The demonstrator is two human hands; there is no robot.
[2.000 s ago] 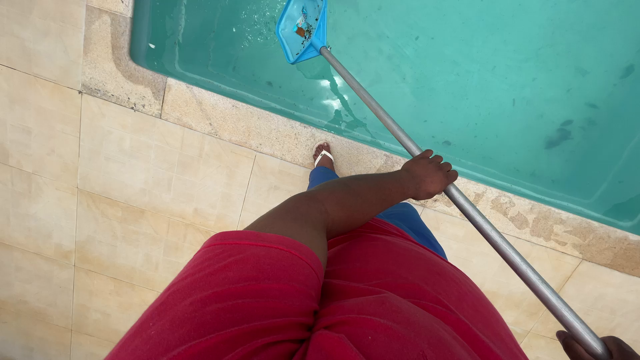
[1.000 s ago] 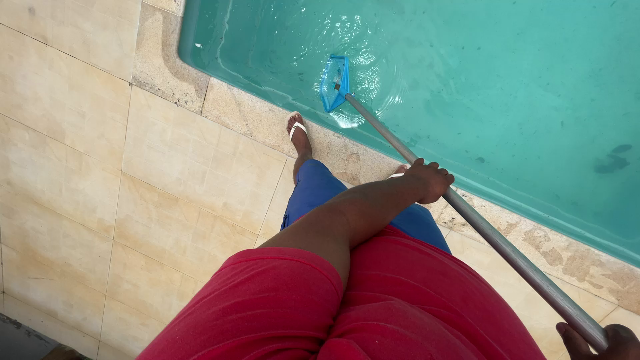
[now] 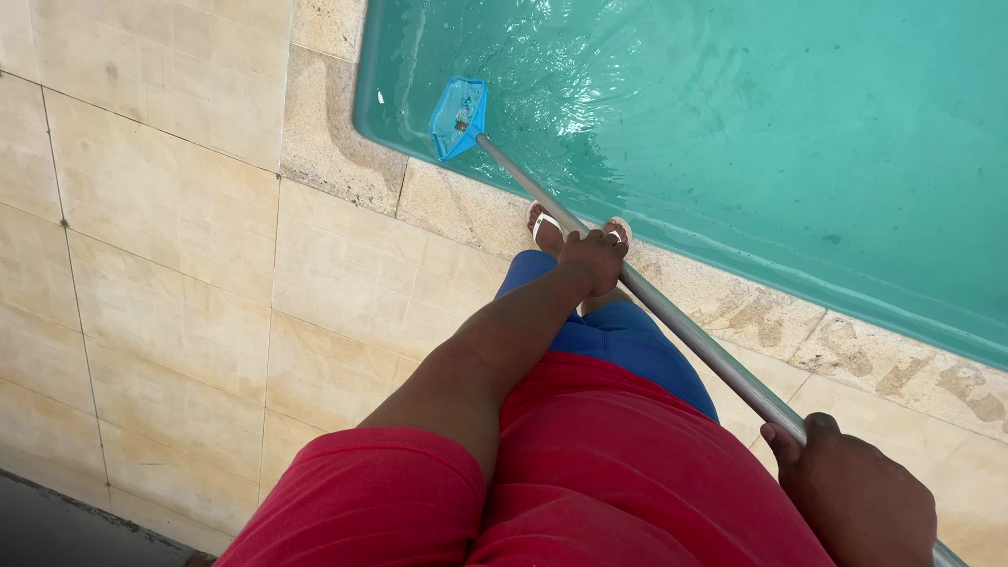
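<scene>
My left hand (image 3: pixel 596 258) is closed around the middle of a grey metal pole (image 3: pixel 701 339), just above my feet. Lower on the same pole, at the right, my right hand (image 3: pixel 858 480) grips it near the bottom of the view. At the pole's far end is a blue pool skimmer net (image 3: pixel 458 118), over the water by the corner of the pool. A little brown debris (image 3: pixel 461 125) lies in its mesh. Whether the net touches the water I cannot tell.
The swimming pool (image 3: pixel 787 142) fills the upper right. A stone coping (image 3: pixel 465 209) borders it, with wet marks at the right. My feet in white flip-flops (image 3: pixel 546 228) stand at this edge. Pale floor tiles (image 3: pixel 157 189) spread leftward to a dark grey surface (image 3: pixel 55 520) at the lower left.
The skimmer net has moved towards the pool corner. Both hands keep their hold on the pole. My feet, apart a second ago, are now closer together. The view has shifted.
</scene>
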